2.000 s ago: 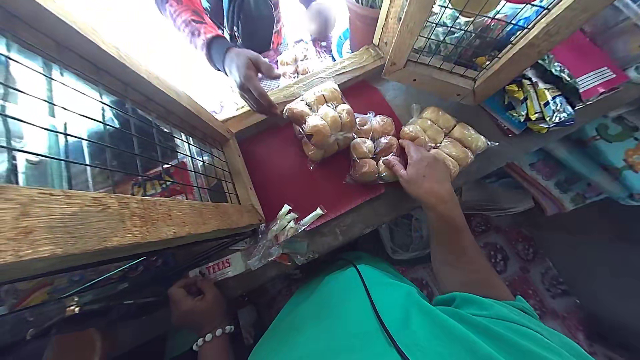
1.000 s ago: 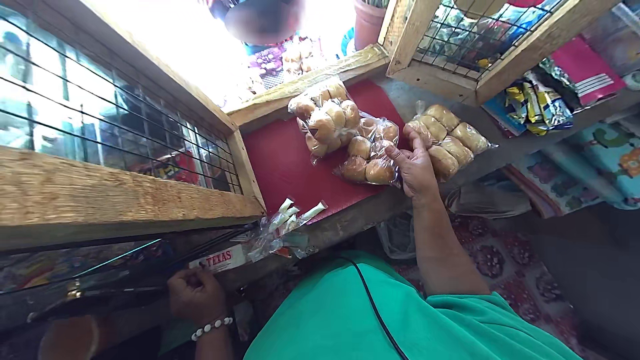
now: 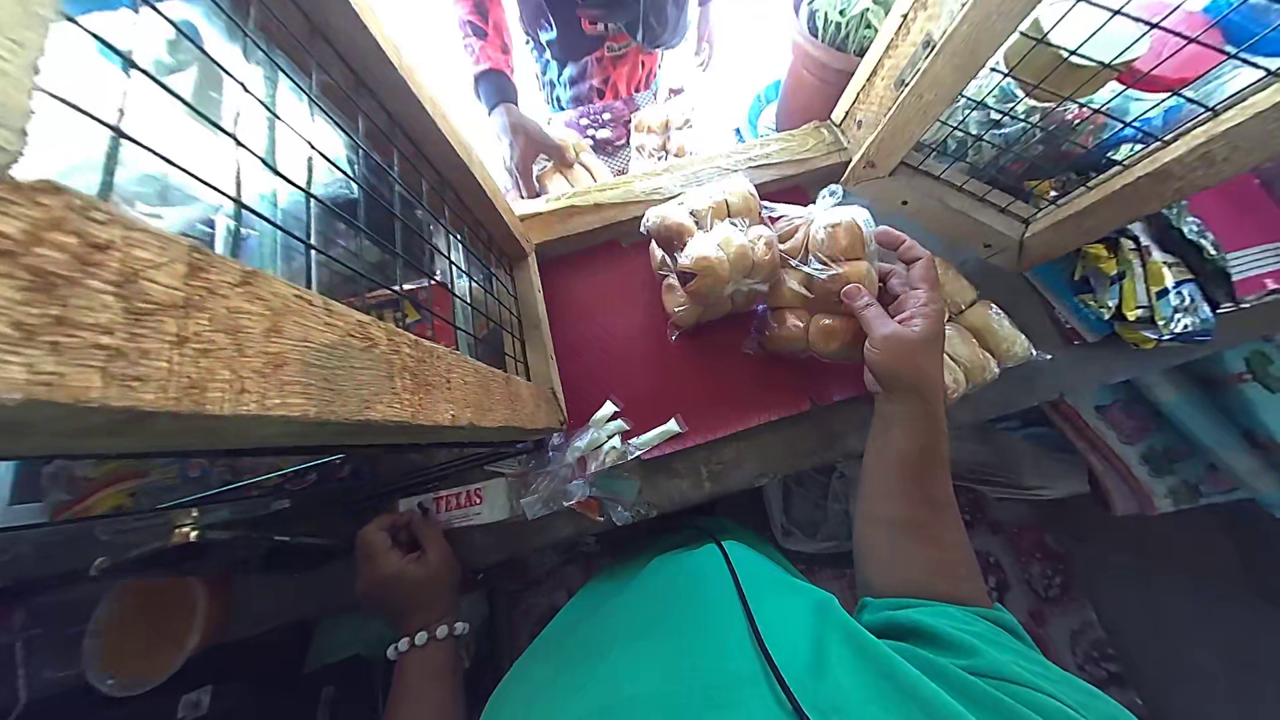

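Several clear plastic bags of round bread rolls lie on the counter. My right hand (image 3: 905, 315) grips the edge of a middle bag of rolls (image 3: 825, 270), fingers behind and thumb in front. Touching it on the left is another bag of rolls (image 3: 710, 255); a third bag of rolls (image 3: 985, 335) lies right of my hand, partly hidden by it. My left hand (image 3: 408, 560), with a beaded bracelet (image 3: 428, 638), rests with curled fingers at a white labelled strip (image 3: 470, 502); whether it grips the strip is unclear.
Beneath the bags is a red counter sheet (image 3: 640, 340). A small bag of white sticks (image 3: 600, 450) lies at the near edge. Wood-framed wire mesh stands on both sides. Beyond the sill (image 3: 690, 175), another person's hand (image 3: 530, 150) is on more rolls; a potted plant (image 3: 815, 70) stands right.
My right hand has the middle bag tilted up, where it lay flatter before. The other person's hand, over the counter two seconds ago, is now outside at other rolls. My left hand has barely moved.
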